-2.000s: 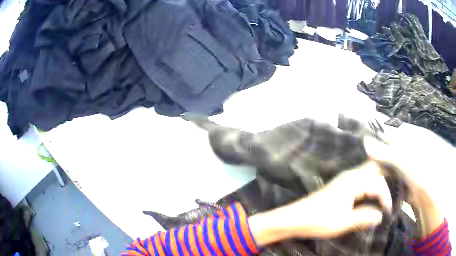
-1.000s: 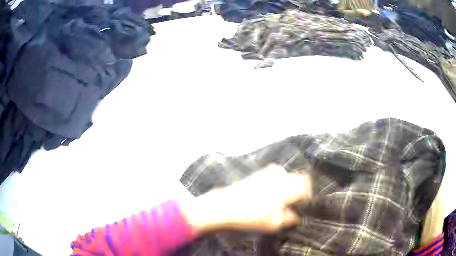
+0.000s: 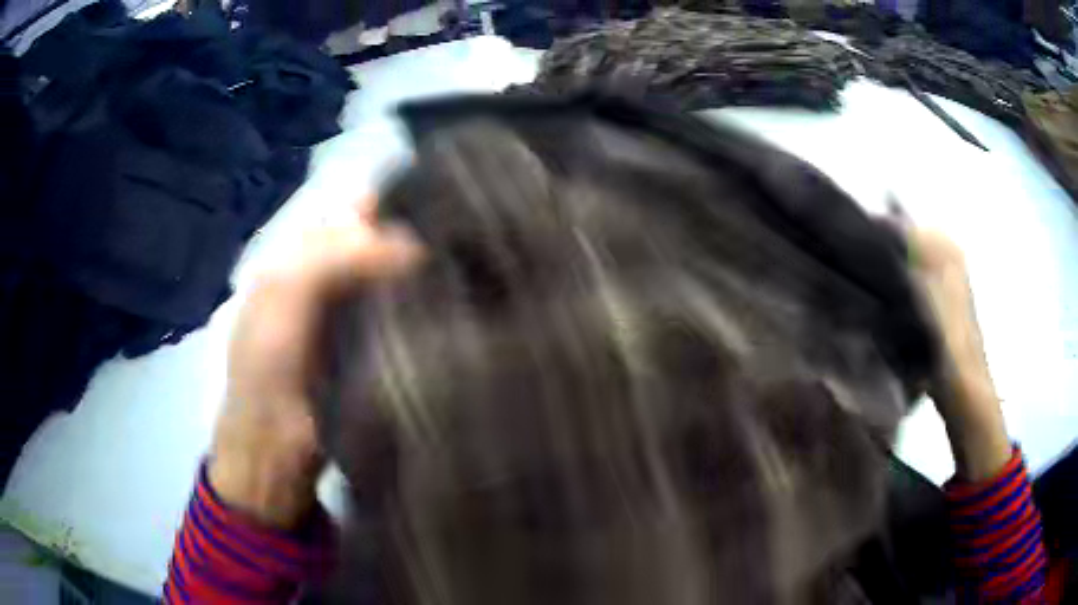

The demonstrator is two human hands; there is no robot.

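A plaid garment (image 3: 591, 355), dark brown with cream lines, is held up between my hands and blurred by motion. A dark band or lining edge (image 3: 757, 177) runs along its top. My left hand (image 3: 343, 266) grips its left side near the top. My right hand (image 3: 934, 266) is at its right edge, with the fingers partly hidden and blurred. A small dark pointed shape shows at my right fingertips; I cannot tell what it is.
A large navy garment heap (image 3: 154, 201) lies at the left. A crumpled checked pile (image 3: 697, 59) lies at the far side of the white table (image 3: 1017, 284), with more dark cloth at the far right. The table's corner shows at lower left.
The plaid garment has gone from lying on the table to being lifted and spread between my hands. My left hand has moved left to its side; my right hand has moved up along its right edge.
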